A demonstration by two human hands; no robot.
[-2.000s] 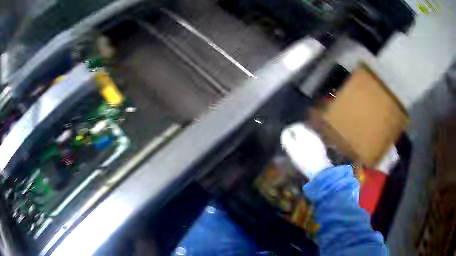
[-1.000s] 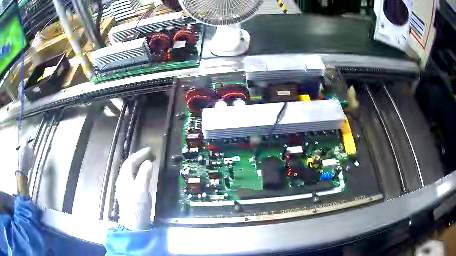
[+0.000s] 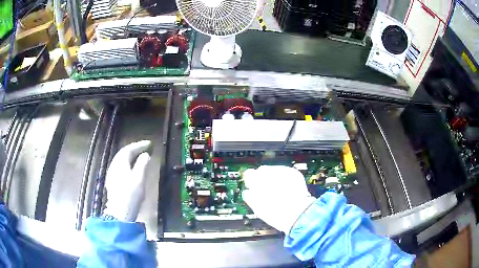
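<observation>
A large green circuit board lies on a dark carrier over the conveyor. A long silver heatsink spans it, with dark red toroidal inductors at its rear left. My right hand, in a white glove, is over the board's front middle, fingertips together and pointing left; whether they pinch a small part cannot be told. My left hand, gloved, is left of the carrier, thumb and fingers apart, empty. A yellow strip shows at the board's right edge.
A metal rail runs along the front. Behind stand a white fan, another board with heatsinks and a white blower box. A black bin is back left. Brown cardboard shows low right. Another person's sleeve is far left.
The view has swung from the parts box back to the board. My right hand has come from the right onto the board's front middle. My left hand stays left of the carrier.
</observation>
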